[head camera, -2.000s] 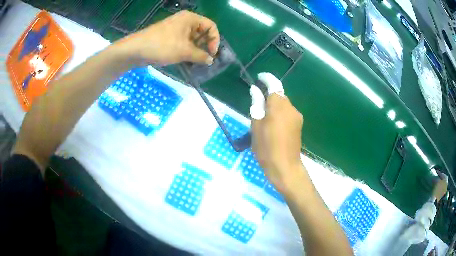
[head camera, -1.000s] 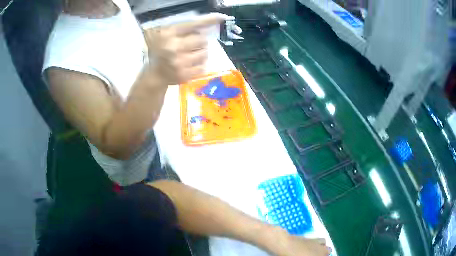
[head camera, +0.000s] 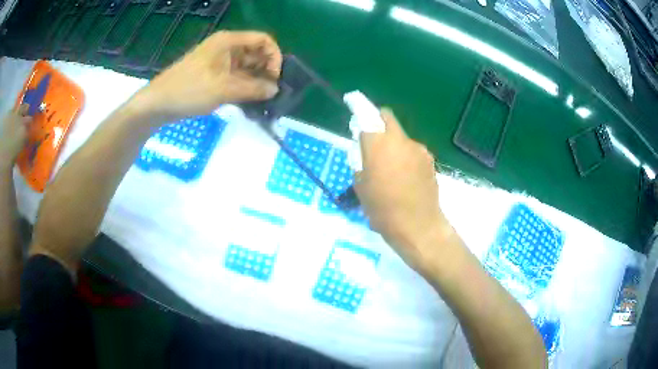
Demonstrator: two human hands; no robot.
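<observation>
My right hand [head camera: 397,169], with white finger cots, grips the near end of a black phone frame [head camera: 299,162] held tilted above the ledge. My left hand [head camera: 242,68] is at the frame's solid camera end, fingertips bent together against or just over it; whether they pinch a small piece cannot be seen. Blue sheets with pale dots lie below: one under the frame [head camera: 296,167], one at the left [head camera: 184,148], and two nearer me, a part-emptied one [head camera: 250,261] and another [head camera: 345,277].
The green belt [head camera: 404,72] carries a phone frame at the right [head camera: 462,137] and several at the upper left. An orange tray [head camera: 61,119] lies at the left, with another person's hand [head camera: 13,133] at it. Wrapped blue sheets [head camera: 530,241] lie right on the white covering [head camera: 195,230].
The view swung to the left neighbour and came back. The frame is again between both hands. Belt frames stand in other places, and another person's hand is now at the orange tray.
</observation>
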